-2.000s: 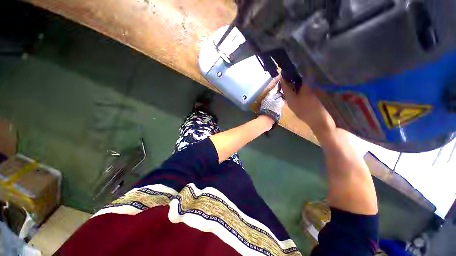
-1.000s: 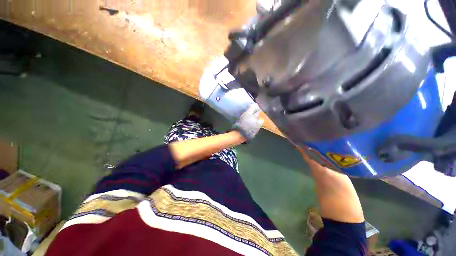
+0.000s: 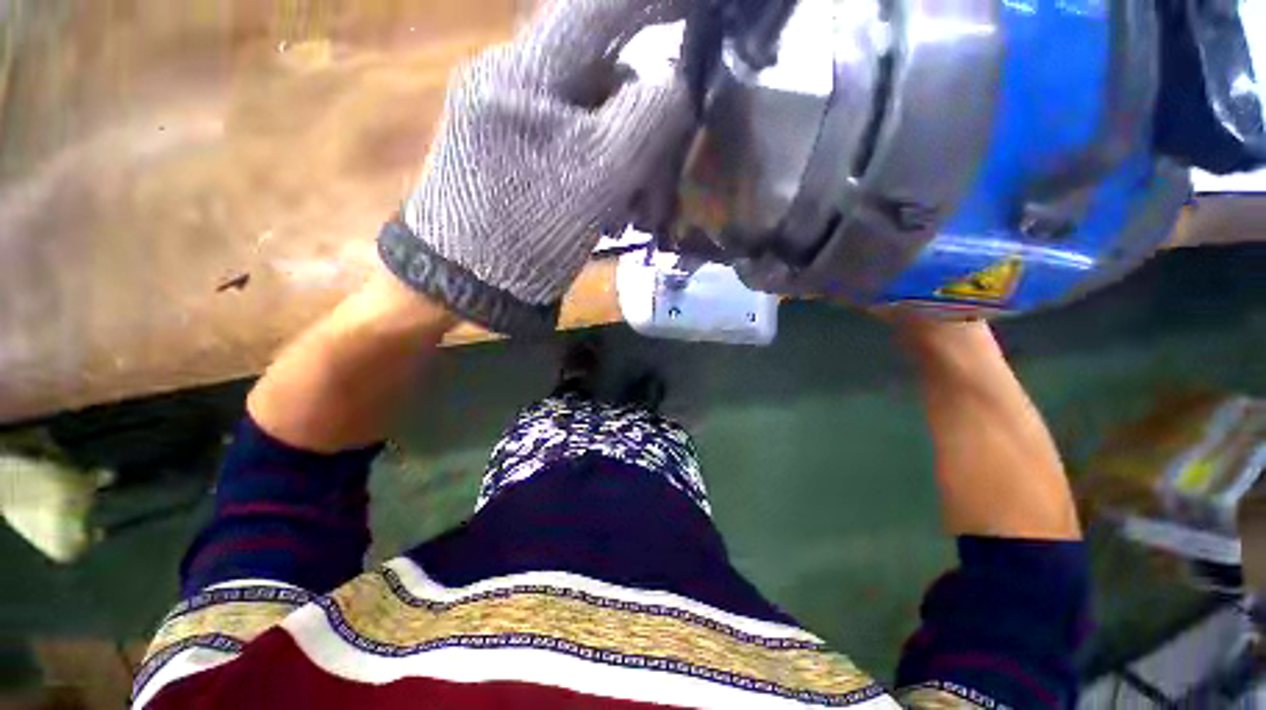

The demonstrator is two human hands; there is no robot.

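Note:
The grey and blue straight-knife cutting machine fills the top right, with a yellow warning triangle on its side. Its silver base plate shows below the motor at the table's front edge, and its near part reaches past that edge. My left hand, in a grey glove with a dark cuff, is raised over the table at the machine's left side. Its fingers are curled against the dark front part of the machine, and the fingertips are partly hidden. My right forearm reaches up behind the motor, which hides the right hand. The blade is not visible.
The worn brown table runs across the top left, with a small dark scrap on it. A pale bundle lies low at the left. Blurred boxes stand on the green floor at the right. White paper shows at the far right.
My left hand has moved from beside the base plate up to the machine's upper left side. The machine has turned in view, and the base plate shows lower and further right.

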